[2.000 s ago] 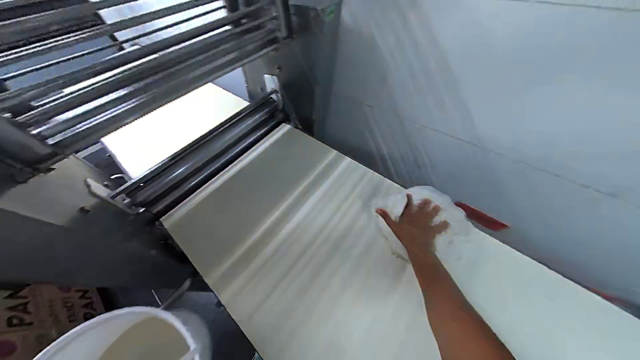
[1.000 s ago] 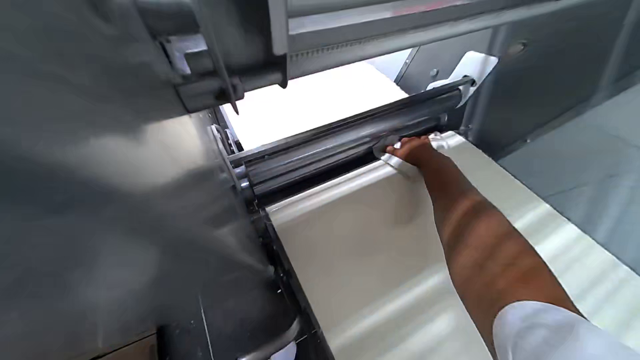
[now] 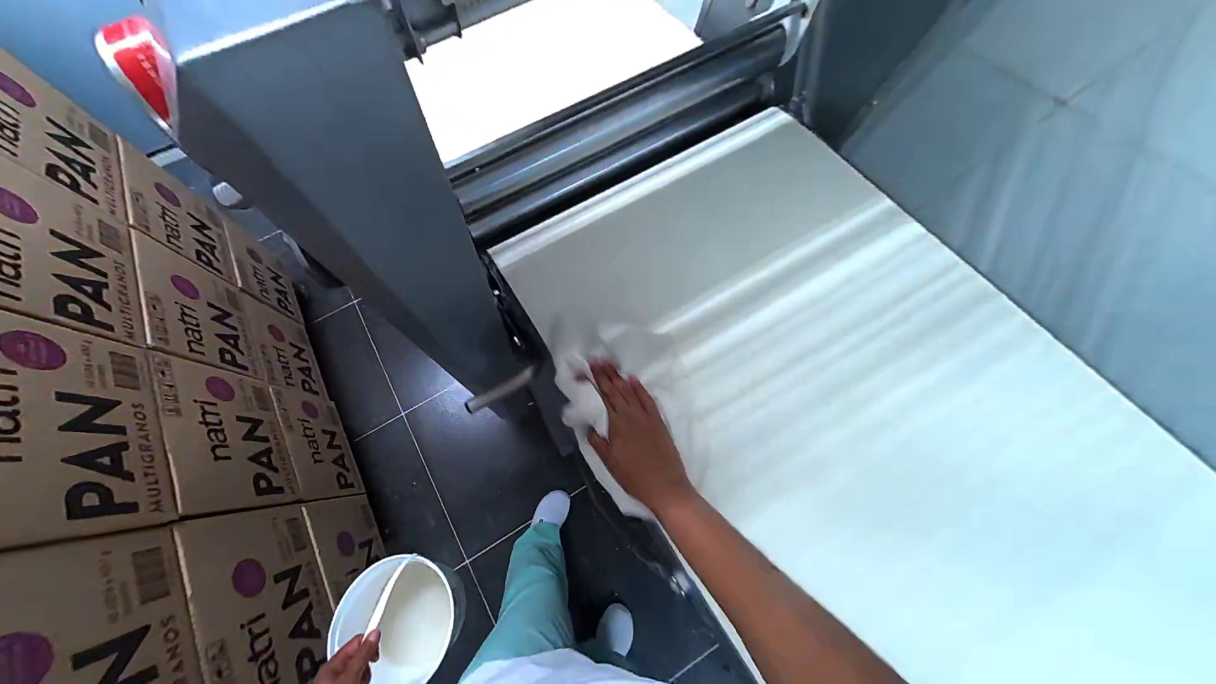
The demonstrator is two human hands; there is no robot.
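My right hand (image 3: pixel 635 432) lies spread on a white cloth (image 3: pixel 587 399), pressing it against the near left edge of the white conveyor belt (image 3: pixel 855 408). Part of the cloth hangs over that edge. At the bottom, my left hand (image 3: pixel 351 660) holds the handle of a white plastic bucket (image 3: pixel 350 608) with pale liquid inside. Metal rollers (image 3: pixel 627 123) span the far end of the belt, beyond my right hand.
Stacked cardboard boxes (image 3: pixel 223 418) line the left side. A grey machine housing (image 3: pixel 332 171) with a metal lever (image 3: pixel 501 389) stands between them and the belt. Dark floor tiles (image 3: pixel 456 465) lie below, and a tiled wall (image 3: pixel 1064 142) runs along the right.
My right hand has moved from beside the rollers to the belt's left edge, with the cloth under it. My left hand and the bucket have come into view. The view has shifted a lot.
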